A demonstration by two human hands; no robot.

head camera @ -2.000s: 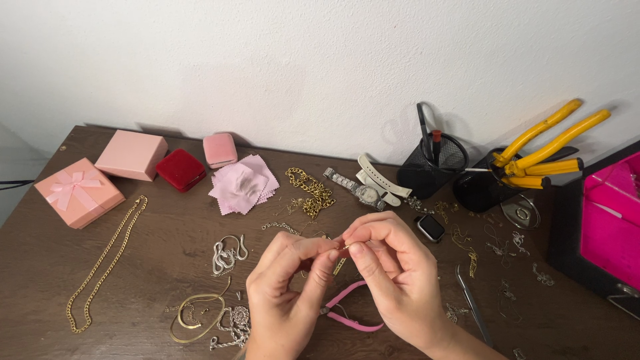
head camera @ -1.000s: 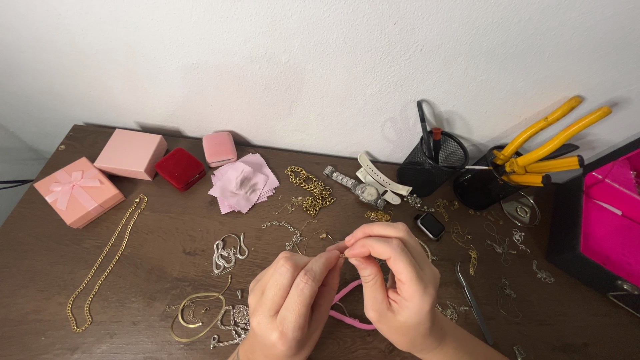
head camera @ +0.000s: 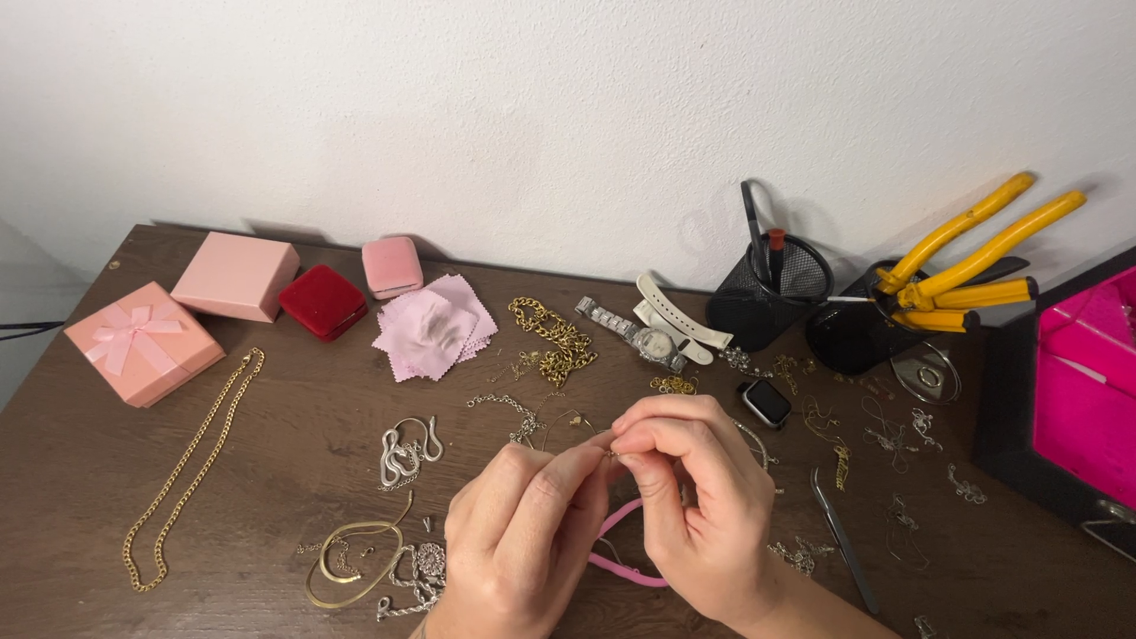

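Observation:
My left hand (head camera: 528,524) and my right hand (head camera: 706,506) meet at the fingertips, pinching a tiny gold-coloured piece of jewelry (head camera: 611,453) between them. The fingers hide most of it. Below the hands, partly covered by them, lie pink-handled pliers (head camera: 626,572). A thin gold-coloured chain (head camera: 568,417) curves just beyond the fingertips, beside a silver-coloured chain (head camera: 506,404). Left of my left hand are a silver snake chain (head camera: 399,457), a flat gold-coloured chain (head camera: 311,581) and a silver rope chain (head camera: 404,608). Steel tweezers (head camera: 843,541) rest right of my right hand.
Gift boxes (head camera: 146,342), a red velvet box (head camera: 323,302) and pink cloths (head camera: 435,328) stand back left. Watches (head camera: 652,344), a smartwatch case (head camera: 764,404) and mesh cups (head camera: 750,302) with yellow-handled pliers (head camera: 967,231) are behind right. A black case with pink lining (head camera: 1083,390) borders the right.
Both hands have stayed together at the centre while their fingers shifted around the tiny piece. More of the thin gold-coloured chain beyond the fingertips shows now than two seconds ago.

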